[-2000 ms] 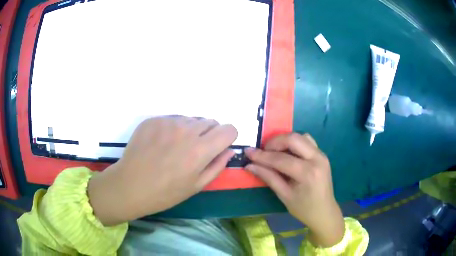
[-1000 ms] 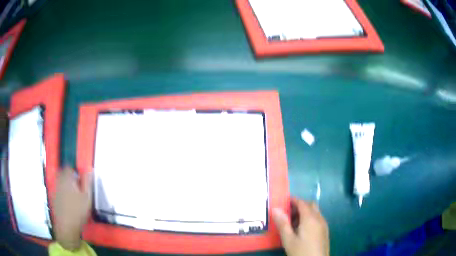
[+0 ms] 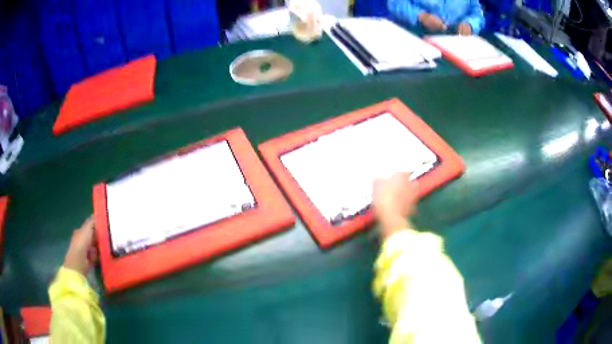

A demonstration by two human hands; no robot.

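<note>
A white panel with a thin black border (image 3: 178, 191) lies on a red foam pad (image 3: 201, 250) at the left. A second white panel (image 3: 349, 164) lies on another red pad (image 3: 323, 234) to its right. My left hand (image 3: 82, 247) is curled at the left edge of the left pad, its fingertips partly hidden. My right hand (image 3: 394, 195) is blurred over the near edge of the right panel and pad; its finger contact is unclear. The small white bottle (image 3: 491, 307) lies near my right sleeve.
An empty red pad (image 3: 107, 94) lies at the far left. A round roll (image 3: 262, 67) and stacked sheets (image 3: 382, 44) are at the back. A person in blue sleeves (image 3: 436, 13) sits across, behind another panel on a pad (image 3: 473, 52). The bench (image 3: 235, 309) is glossy green.
The view has swung up and shows more of the bench. My right hand has left the near pad's right edge and reached over the other pad. My left hand stays at a pad's left edge.
</note>
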